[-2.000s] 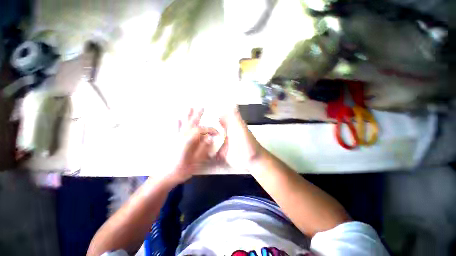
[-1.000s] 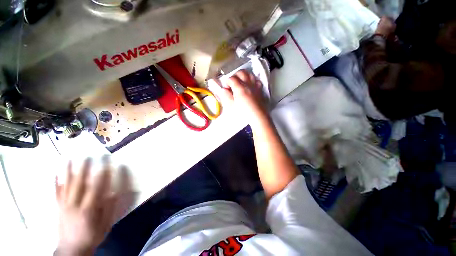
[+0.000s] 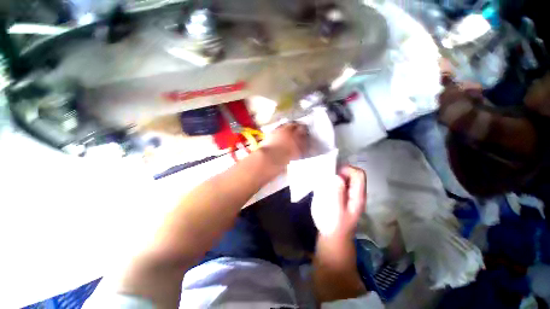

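Note:
A small white fabric piece (image 3: pixel 312 174) hangs off the table's right end. My right hand (image 3: pixel 344 202) grips it at its right side, fingers curled. My left hand (image 3: pixel 294 140) reaches across the table to white fabric (image 3: pixel 321 128) at the table's right end, just above the held piece; its fingers are blurred and its hold is unclear. The sewing machine (image 3: pixel 265 72) with blurred red lettering lies above my hands. The scissors (image 3: pixel 252 137) lie left of my left hand, their handles partly hidden by my forearm.
A dark box (image 3: pixel 201 121) and a red pad (image 3: pixel 232 124) lie under the machine arm. A heap of white garment pieces (image 3: pixel 416 205) is off the table at right. Another person's arm (image 3: pixel 476 114) is at far right. A blue basket (image 3: pixel 392 274) is below.
My left hand has crossed from the table's left side to its right end. My right hand has come down and right and now holds a white piece. The view has shifted slightly.

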